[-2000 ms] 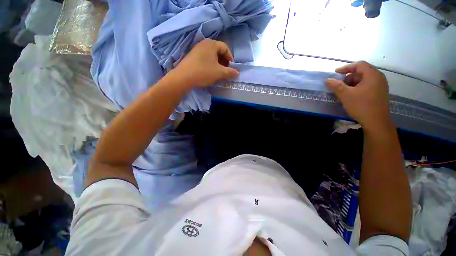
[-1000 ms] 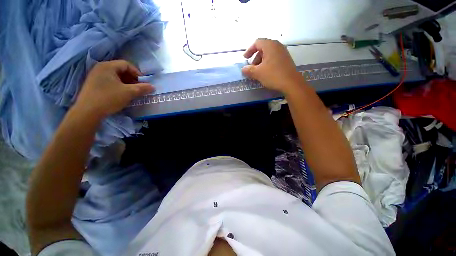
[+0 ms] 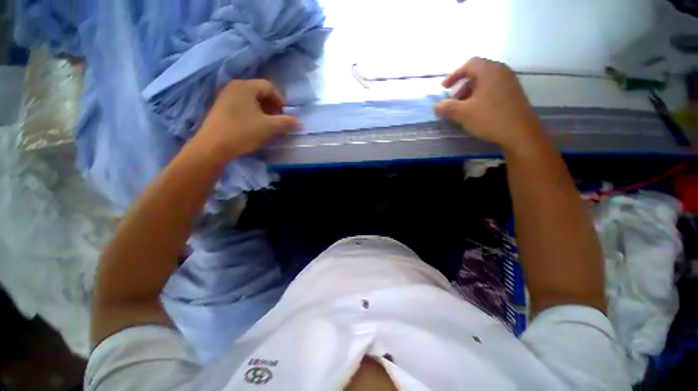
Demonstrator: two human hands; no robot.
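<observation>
A narrow light blue strip [image 3: 367, 115] lies stretched flat along the front of the white table, just behind the measuring tape. My left hand [image 3: 249, 114] pinches its left end between thumb and fingers. My right hand [image 3: 486, 99] pinches its right end. A bunched light blue garment heap [image 3: 229, 57] lies at the table's left, behind and beside my left hand. It hangs over the front edge. The picture is slightly blurred.
The grey table edge carries a printed measuring tape [image 3: 582, 130]. A green-handled tool [image 3: 637, 79] and snips [image 3: 668, 118] lie at the right. White cloth [image 3: 639, 252] is heaped lower right beside a blue-edged bin [image 3: 514, 275]. More white cloth [image 3: 46, 229] lies at the left.
The view has swung right, then partly back left. Both hands keep hold of the strip's ends, with little change in their spacing.
</observation>
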